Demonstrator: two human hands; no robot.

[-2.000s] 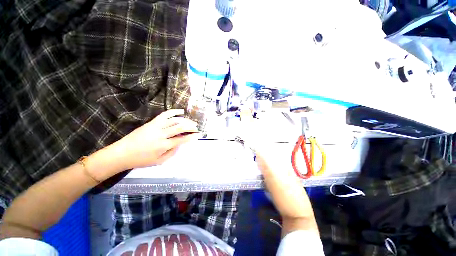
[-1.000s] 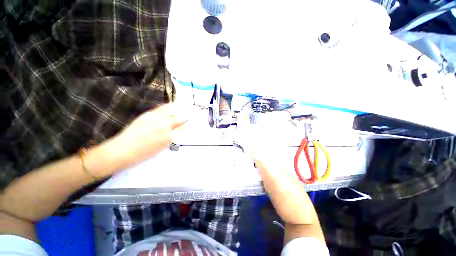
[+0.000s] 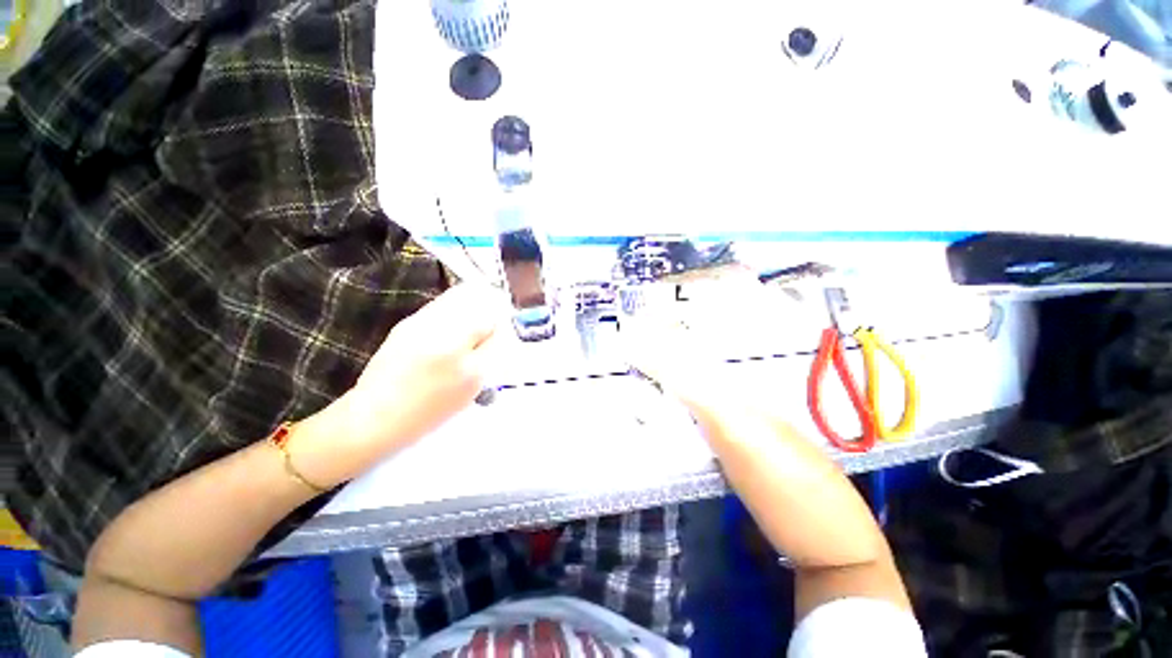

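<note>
The dark plaid garment (image 3: pixel 276 142) lies in a large heap left of the machine head. My left hand (image 3: pixel 431 360) is at the heap's right edge, left of the presser foot (image 3: pixel 533 321), with its fingers bent together on the garment's edge; the fingertips are washed out by glare. My right hand (image 3: pixel 662 354) is right of the presser foot on the white machine bed (image 3: pixel 578 437). Its fingers are almost lost in the glare, so what they hold cannot be told.
Scissors with red and yellow handles (image 3: pixel 869 392) lie right of my right hand. The white machine head (image 3: pixel 668 129) with a blue stripe spans the top. A dark garment pile (image 3: pixel 1092 476) with a white loop (image 3: pixel 987 468) is at the right, beyond the grey table edge (image 3: pixel 514 517).
The view has shifted and turned, so the scissors and machine appear in new places. My left hand has drawn in with bent fingers beside the presser foot. My right hand stays right of it.
</note>
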